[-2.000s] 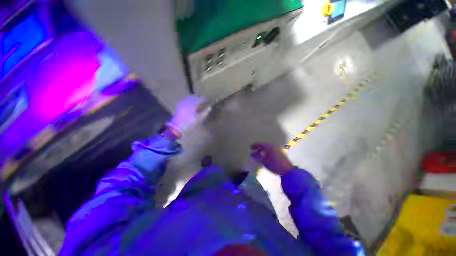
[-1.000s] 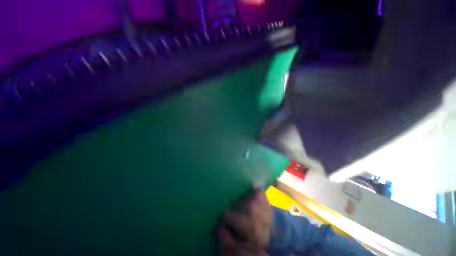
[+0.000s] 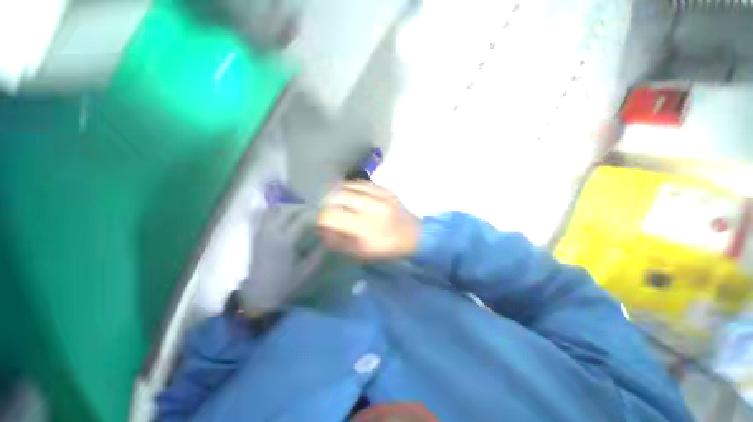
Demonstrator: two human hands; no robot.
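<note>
My left hand, in a grey glove with a dark band at the wrist, is held in front of my chest. My bare right hand has its fingers curled and meets the gloved fingertips. Blur hides whether either hand holds anything. The green mat lies to the left of my hands, with a bright glare spot and a thin pale streak near its far end.
A yellow surface with a white label is at the right. A red box stands behind it. The mat's pale bench edge runs beside my left arm. Grey and overexposed white floor lies ahead.
The view has swung from close over the green mat to my body and the floor. My left hand has come into view, and my right hand has moved from the mat to meet it.
</note>
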